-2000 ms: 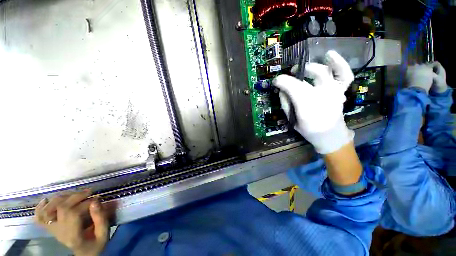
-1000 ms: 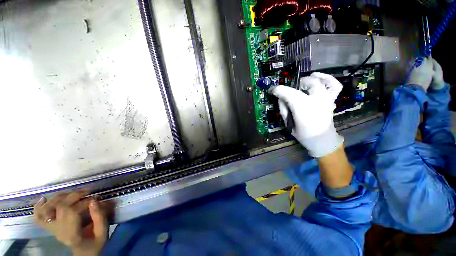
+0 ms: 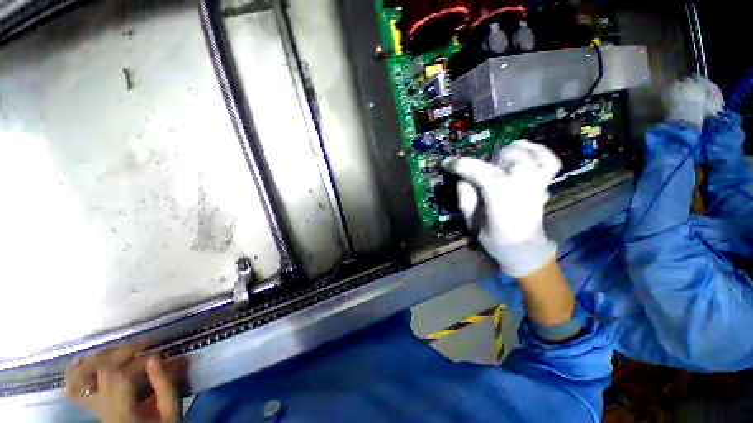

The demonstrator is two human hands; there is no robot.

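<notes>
The green circuit board [image 3: 421,178] lies in a dark carrier [image 3: 381,157], with a long silver-grey heatsink [image 3: 557,78], dark red coils [image 3: 438,29] and two round pale-topped capacitors. My right hand [image 3: 508,198], in a white glove, is over the near part of the board, below the heatsink. Its fingers are bent around a slim dark tool [image 3: 476,216], mostly hidden by the glove; its tip is not clear. My left hand [image 3: 124,384], bare with a ring, rests over the conveyor rail [image 3: 305,330] at lower left, holding no loose object, partly cut off by the bottom edge.
A pale worn metal plate [image 3: 107,198] lies left of the board, with a ridged rod [image 3: 243,140] and a thinner rod [image 3: 318,149] across it. At right, another person's blue sleeves [image 3: 677,248] and blurred gloved hand [image 3: 693,101] are close. Yellow-black floor tape shows below the rail.
The view has shifted slightly. My right hand has drawn back from the heatsink toward the near edge, uncovering more of the board. My left hand stays on the rail.
</notes>
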